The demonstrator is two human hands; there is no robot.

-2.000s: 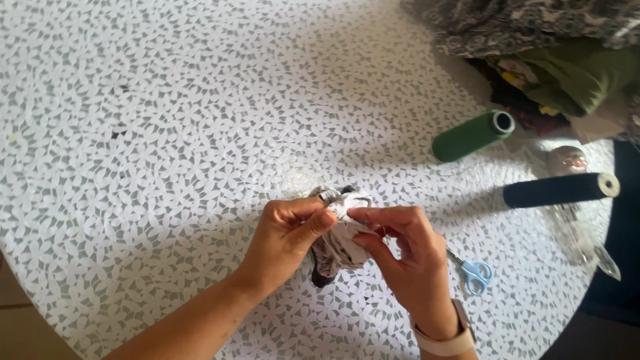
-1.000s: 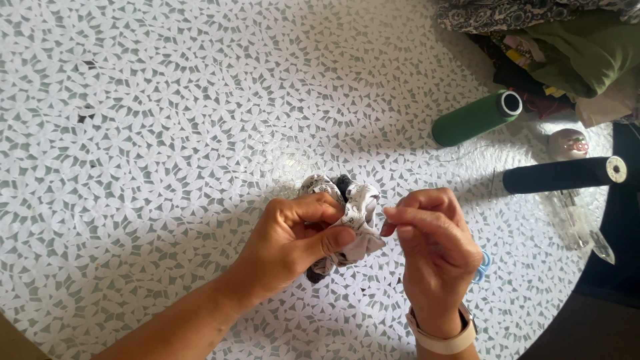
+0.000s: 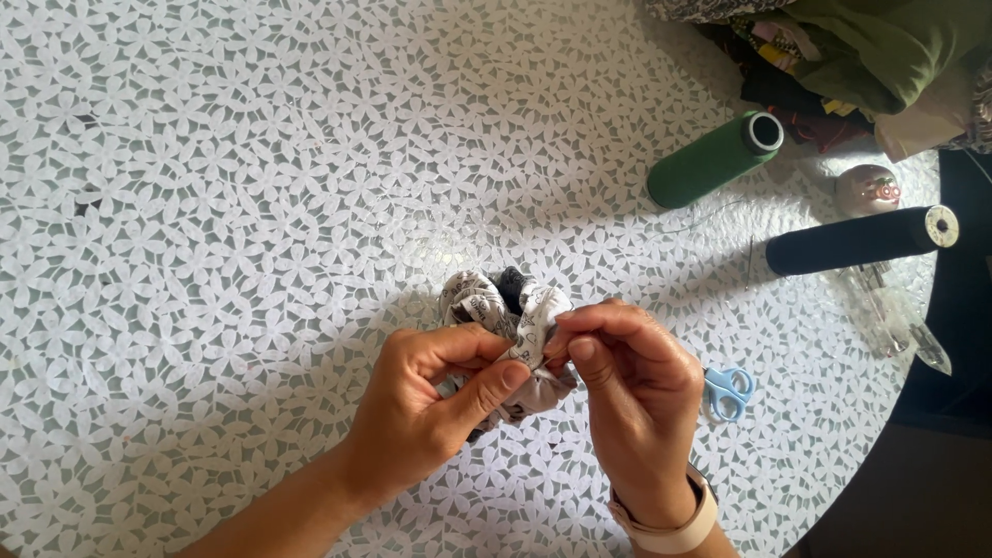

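Observation:
A gathered ring of white and black printed fabric [image 3: 535, 314], which looks like a scrunchie, is in the middle of the lower half of the view. My left hand [image 3: 434, 403] pinches its left side between thumb and fingers. At its right edge, my right hand [image 3: 635, 387] has thumb and index finger close together, other fingers touching the cloth; whether a needle or thread is between them cannot be made out. A pale band is on my right wrist. Light blue-handled scissors [image 3: 728, 394] lie just right of this hand, their blades hidden.
On the lace-patterned table cover [image 3: 271, 194] lie a green thread cone [image 3: 701, 167] and a dark navy thread cone [image 3: 852, 240]. Beside them are a round pinkish object [image 3: 868, 190] and a clear plastic item [image 3: 891, 318]. Piled fabrics [image 3: 876, 54] fill the upper right corner.
My right hand was a little apart from the fabric one second ago and is now back against its right edge. My left hand keeps its hold on the fabric.

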